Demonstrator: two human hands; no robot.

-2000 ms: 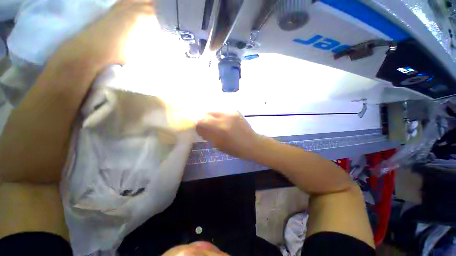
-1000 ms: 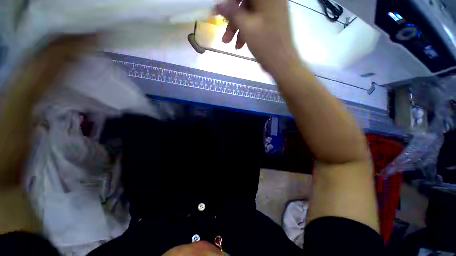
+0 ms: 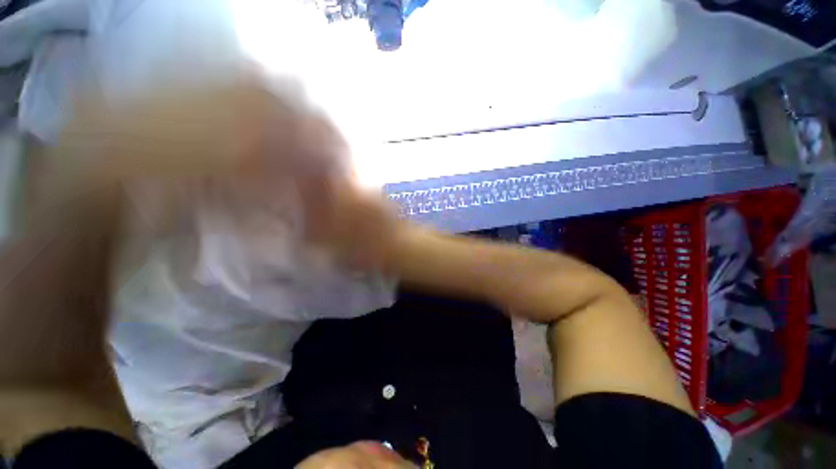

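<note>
A large white garment piece (image 3: 211, 321) hangs bunched from the table's left part down over the lap. My left hand (image 3: 266, 128) is blurred by motion over the upper part of the cloth. My right hand (image 3: 344, 206) is blurred too, close beside the left hand at the cloth and the table's front edge. The fingers of both hands are too smeared to tell what they grip. The blue-grey cylinder (image 3: 388, 27) by the needle area shows at the top; lamp glare hides the metal parts and bed around it.
The white machine bed (image 3: 550, 142) has a thin dark seam line. A ruler strip (image 3: 550, 183) runs along its front edge. A red plastic basket (image 3: 674, 293) with grey and white cloth stands below at right. A clear plastic bag (image 3: 793, 220) hangs at the table's right end.
My right hand has moved left and down from the bed to beside my left hand. The cloth now hangs wider over the lap. The view has shifted, showing the blue-grey cylinder and more basket.
</note>
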